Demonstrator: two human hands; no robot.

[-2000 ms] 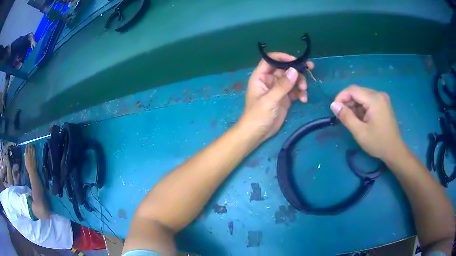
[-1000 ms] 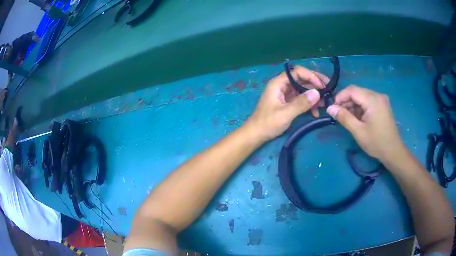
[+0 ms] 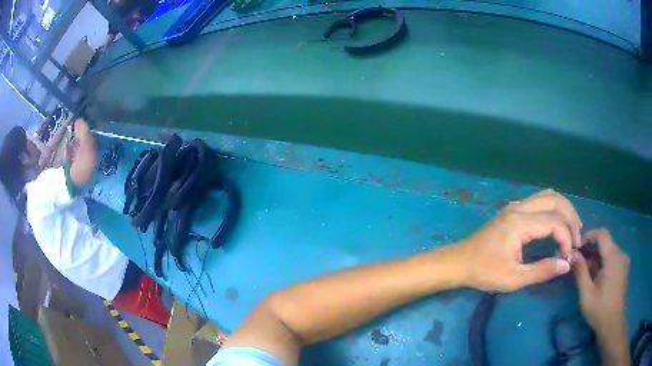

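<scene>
My left hand [image 3: 525, 246] and my right hand [image 3: 604, 279] meet at the right, fingertips pinched together. A small dark part [image 3: 540, 249] shows inside the curl of my left fingers; it looks like the black yoke, mostly hidden. My right fingertips pinch a dark end joint of the headband, largely covered. The black headband [image 3: 482, 330] lies below my hands, cut off by the bottom edge. Another small yoke curve [image 3: 568, 336] lies near my right wrist.
A pile of black headbands [image 3: 171, 186] with thin trailing wires lies on the bench at left. A black frame [image 3: 379, 32] sits on the green conveyor [image 3: 457, 78]. A person in a white shirt [image 3: 75, 232] is at far left, near cardboard boxes [image 3: 78, 336] and a blue tray [image 3: 193, 21].
The view has swung left, so my hands and the headband appear lower and farther right. My hands are closer together, and the held yoke is now mostly hidden.
</scene>
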